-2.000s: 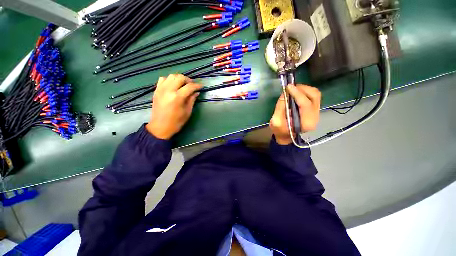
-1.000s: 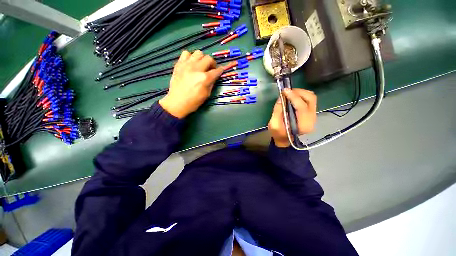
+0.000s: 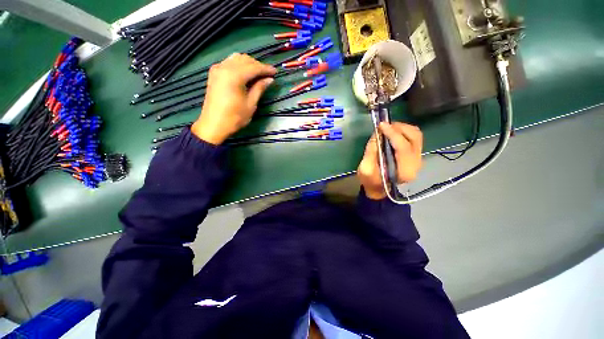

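Black cables (image 3: pixel 192 128) with red leads and blue ends lie in spaced rows on the green bench. My left hand (image 3: pixel 230 96) is over the rows, thumb and index finger closed on one black cable near its red-blue end; that end is blurred. My right hand (image 3: pixel 392 159) holds the dark handle of the soldering iron (image 3: pixel 386 136). The iron's tip rests in the white round cup (image 3: pixel 405 74) with brownish metallic shavings.
A thick cable sheaf (image 3: pixel 179 40) lies behind the rows. Another cable bundle (image 3: pixel 73 126) and a pile of small dark parts (image 3: pixel 116 167) lie left. A yellow sponge (image 3: pixel 365 31), a dark grey feeder box (image 3: pixel 440 73) and the iron's curved cord (image 3: pixel 506 112) are right.
My left hand moved right to the blue ends, then back left and slightly up, now at a cable higher in the rows. Several cables have shifted apart. My right hand stays at the cup.
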